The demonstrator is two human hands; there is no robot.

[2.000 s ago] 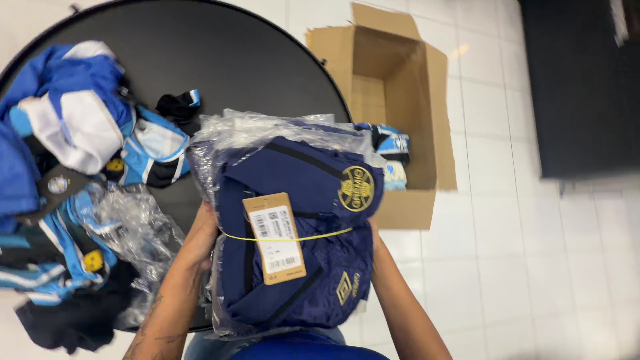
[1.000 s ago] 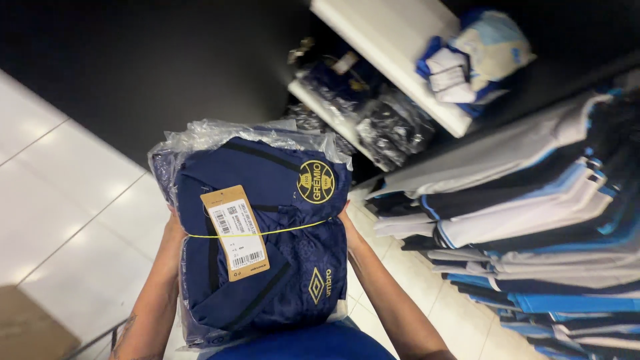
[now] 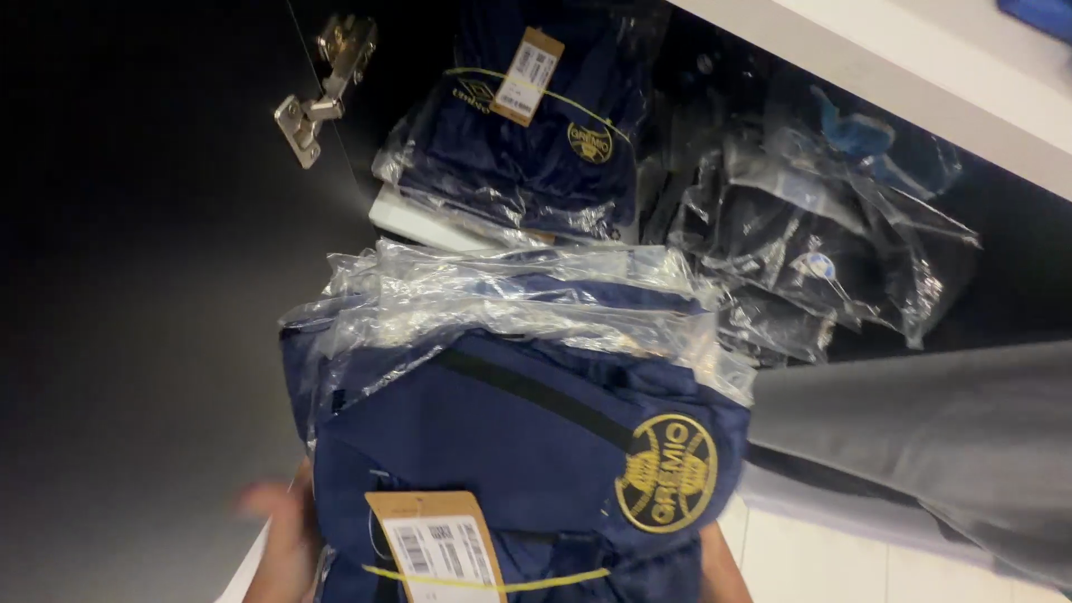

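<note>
A stack of folded navy garments (image 3: pixel 519 419) in clear plastic bags fills the lower middle, with a gold crest, a cardboard tag (image 3: pixel 440 544) and a yellow band around it. My left hand (image 3: pixel 285 536) is at the stack's left side, its thumb blurred and its fingers hidden. On the right side my right hand (image 3: pixel 720 569) grips the stack, mostly covered by it. Just beyond, similar bagged navy garments (image 3: pixel 519 159) with a tag and yellow band lie on a white shelf (image 3: pixel 427 222).
Bagged black garments (image 3: pixel 804 226) lie right of the navy ones, under a white shelf (image 3: pixel 921 67). A metal hinge (image 3: pixel 322 96) joins the black door (image 3: pixel 151 335) at left. Grey clothing (image 3: pixel 921 427) hangs at right.
The view has swung from the round black table and cardboard box to the shelves. The held stack has come close to the shelved navy garments.
</note>
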